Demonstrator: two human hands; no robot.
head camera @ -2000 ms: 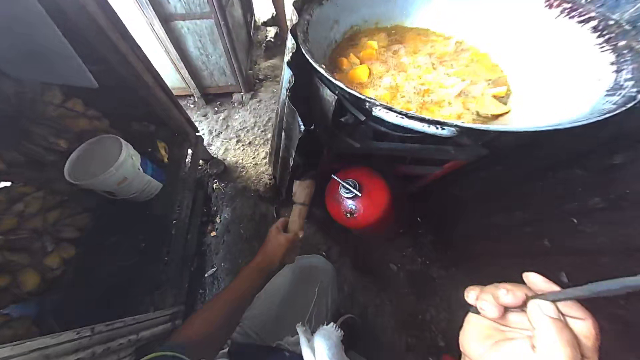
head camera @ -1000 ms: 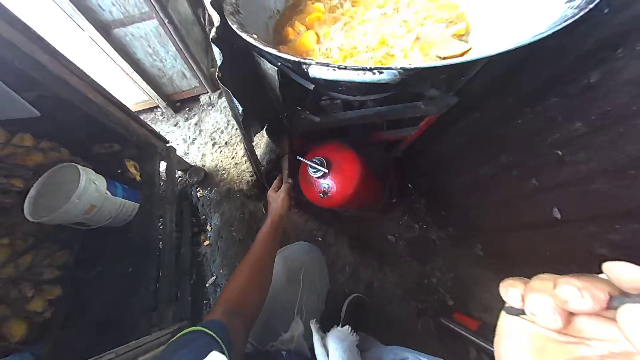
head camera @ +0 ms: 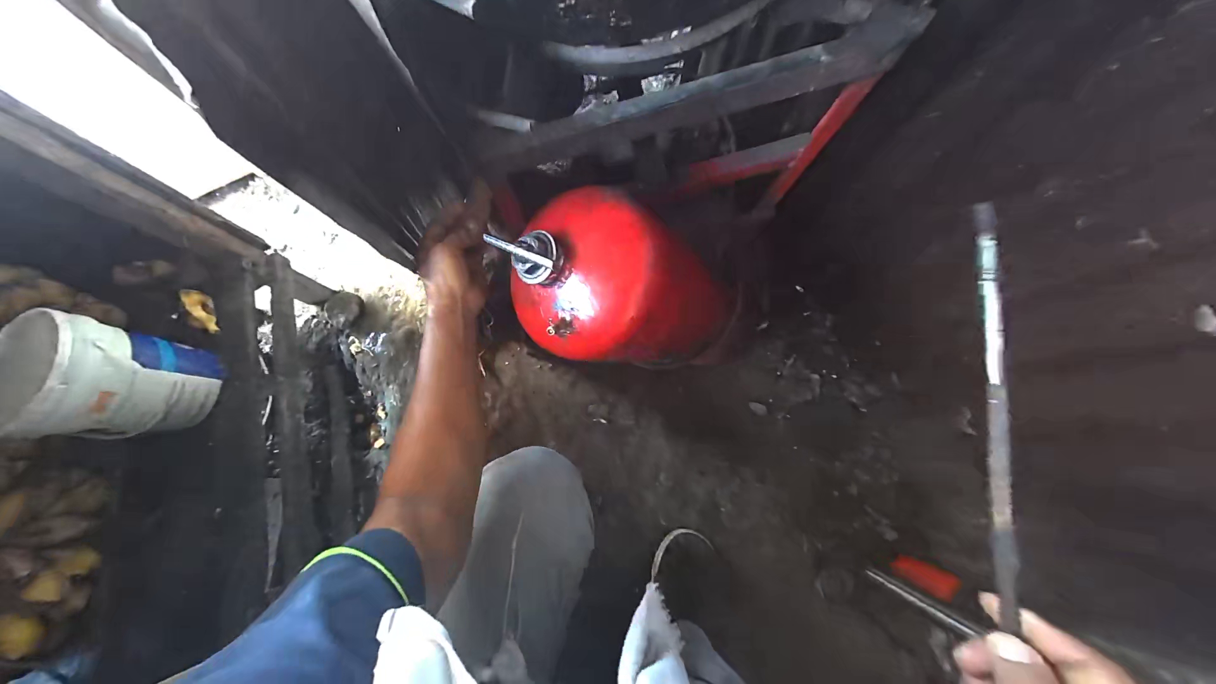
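Observation:
My left hand (head camera: 456, 249) reaches into the shadow just left of a red metal cylinder (head camera: 622, 275), which has a metal valve with a rod-like handle on top. The fingers are dark and blurred, so what they hold or touch cannot be made out. At the lower right edge my right hand (head camera: 1040, 655) is closed around the lower end of a long, thin rod (head camera: 996, 408), held upright in the view. Left of that hand, a second metal bar (head camera: 921, 600) and a red object (head camera: 926, 577) lie near the floor.
A dark metal stand (head camera: 703, 90) with red braces (head camera: 822, 142) rises beyond the cylinder. At left, a white plastic bucket (head camera: 104, 375) lies tilted beside a wooden rail (head camera: 294, 408), with yellowish produce (head camera: 47, 560) below it. Dark sheet metal (head camera: 285, 104) slants at upper left.
The view has swung down, and the large pan of food has left it. My left hand, earlier on a piece of wood, has moved in beside the cylinder. The rod now points up from my right hand.

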